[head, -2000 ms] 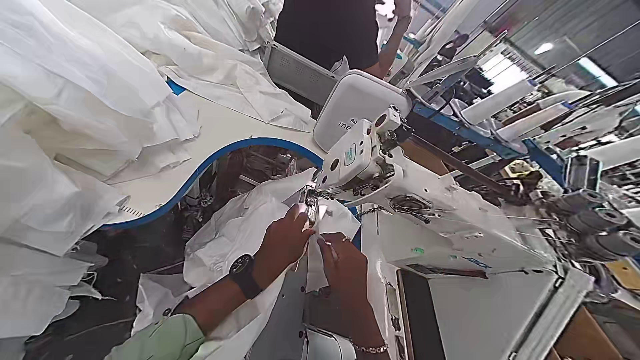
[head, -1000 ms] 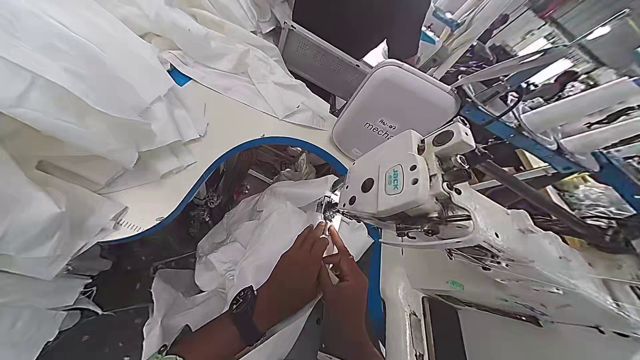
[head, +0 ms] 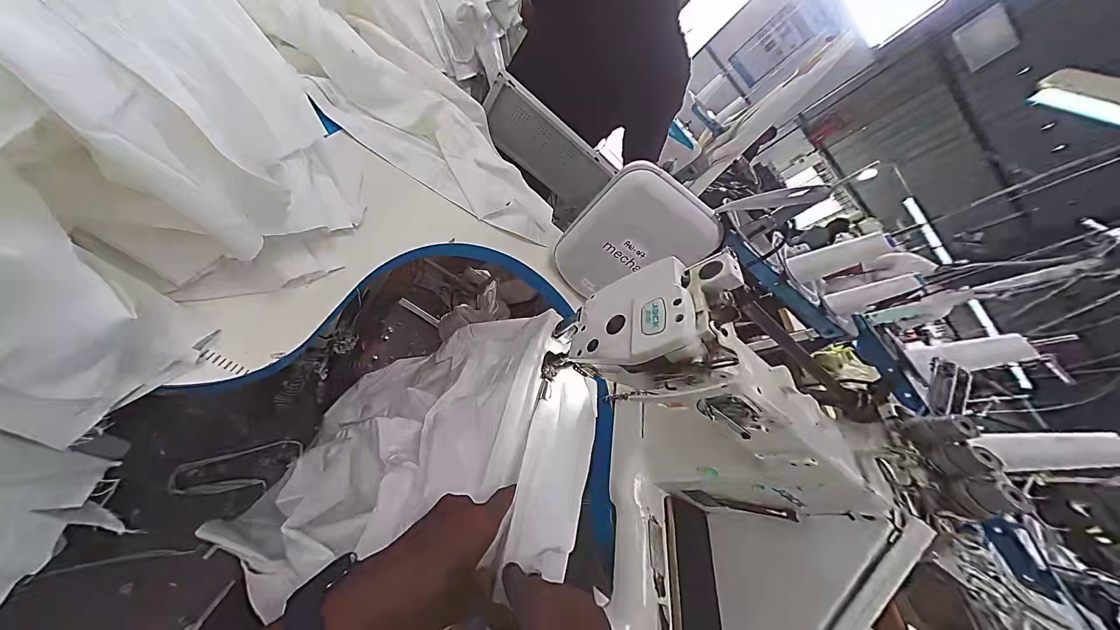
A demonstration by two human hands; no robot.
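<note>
White fabric (head: 472,394) runs from under the needle area of a white Jack sewing machine (head: 639,319) down toward me. At the bottom centre my left hand (head: 437,560) grips the fabric's left part, its fingertips partly hidden in the folds; a dark watch is on that wrist. Just right of it, my right hand (head: 551,599) holds the lower end of the strip, mostly cut off by the frame's bottom edge. Both hands are some way below the machine head. A bright light falls on the cloth beside the presser area.
Piles of white fabric (head: 114,175) cover the left side of a pale table (head: 402,210) with a blue curved edge. Behind the machine lie a white zip case (head: 643,223) and a grey plastic crate (head: 547,144). A person in dark clothing (head: 604,70) stands beyond it.
Both hands have moved down from beside the needle area to the bottom of the view. More of the fabric strip now shows between them and the machine.
</note>
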